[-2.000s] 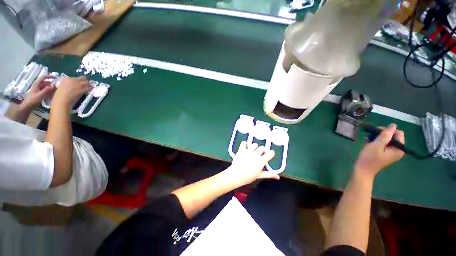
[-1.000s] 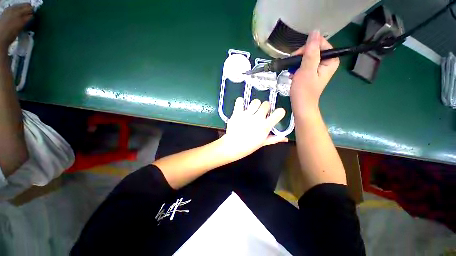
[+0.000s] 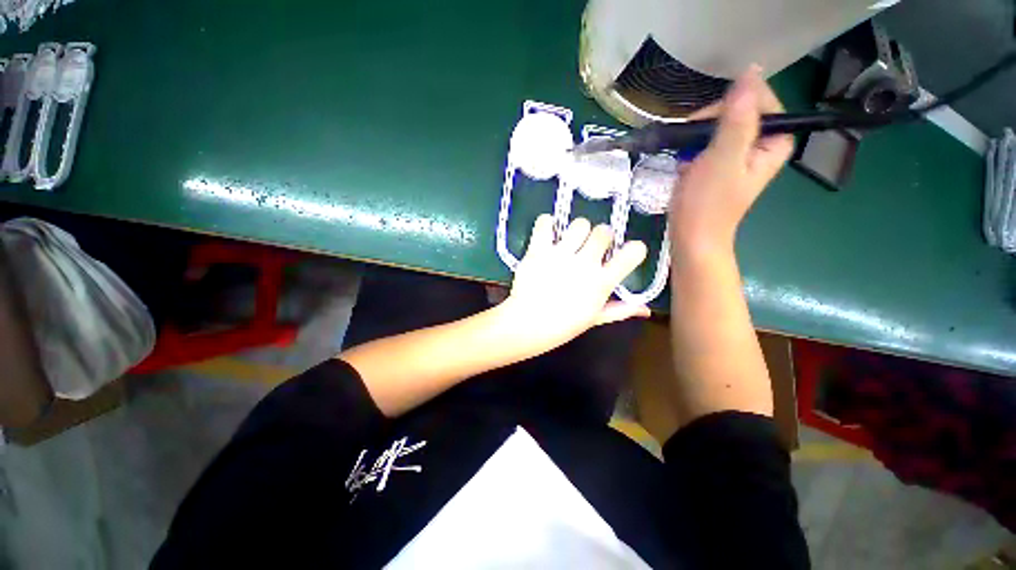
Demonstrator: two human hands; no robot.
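Observation:
Three white plastic housings point(image 3: 541, 145) lie side by side on the green bench, their round discs away from me and their loops towards me. My left hand point(image 3: 568, 273) lies on the lower part of the loops, fingers spread a little, pressing them down. My right hand point(image 3: 724, 167) grips the black soldering iron point(image 3: 668, 136) like a pen. Its metal tip is at the right side of the left housing's disc, beside the middle disc. Whether the tip touches is too blurred to tell. My right hand partly hides the right housing.
The off-white fume hood point(image 3: 713, 50) stands just behind the housings. The dark iron stand point(image 3: 852, 95) is right of it. More white housings lie at the far right point(image 3: 1000, 189) and far left point(image 3: 61, 106). A neighbour's pale clothing point(image 3: 84, 312) shows at left. Red stools are below the bench.
My right hand has come from the stand to the housings with the iron; since a second ago its tip has shifted slightly right relative to the left disc. The neighbour's hand has left view.

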